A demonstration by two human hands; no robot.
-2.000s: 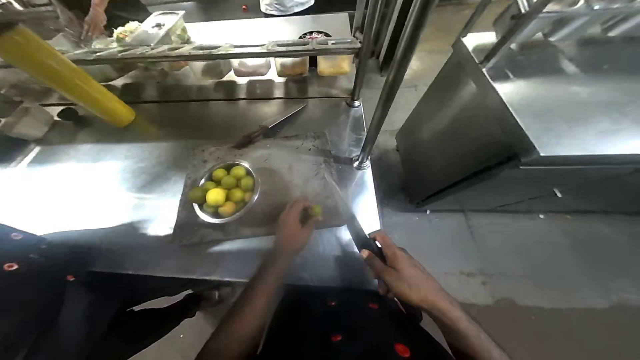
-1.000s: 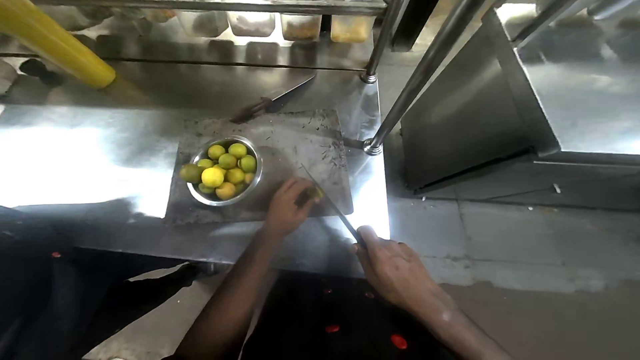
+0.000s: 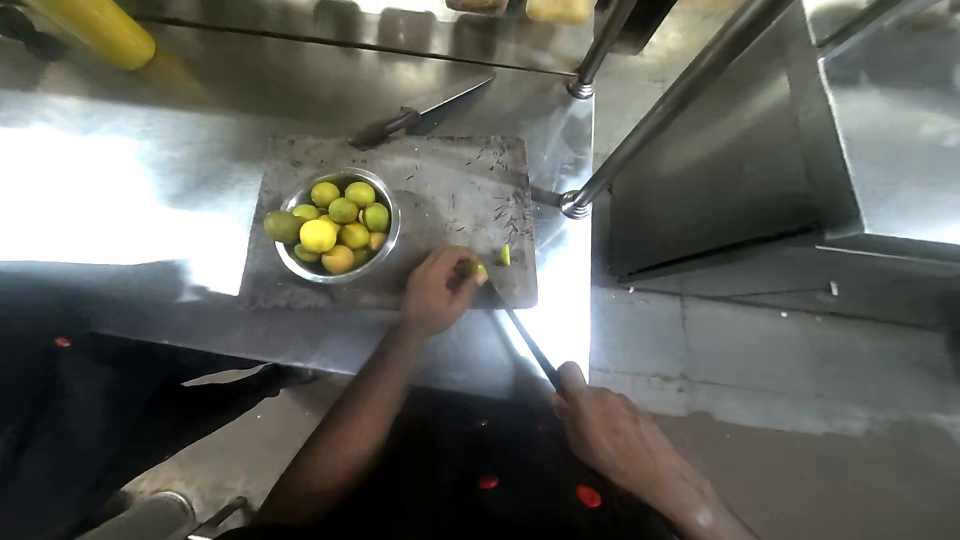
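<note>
My left hand (image 3: 441, 291) grips a green lime (image 3: 477, 268) near the front right of a worn grey cutting board (image 3: 442, 187). In my right hand (image 3: 611, 427) is the handle of a kitchen knife (image 3: 529, 339); its blade points up and left, with the tip end at the lime. A cut lime piece (image 3: 505, 255) lies on the board just right of my left hand. A steel bowl (image 3: 395, 234) full of green and yellow limes (image 3: 318, 235) stands on the board's left part. Behind it, a second knife (image 3: 390, 126) lies across the board's back edge.
The steel counter (image 3: 180, 112) ends just right of the board, where metal posts (image 3: 652, 120) rise. A yellow cylindrical object (image 3: 112, 34) is at the back left. Another steel unit (image 3: 720, 165) stands across the floor gap. A person in dark clothing (image 3: 82, 420) is at the left.
A cut lime piece now lies on the board right of my left hand. The knife blade has moved from across the lime to a lower position, its tip end at the lime. The view has moved closer.
</note>
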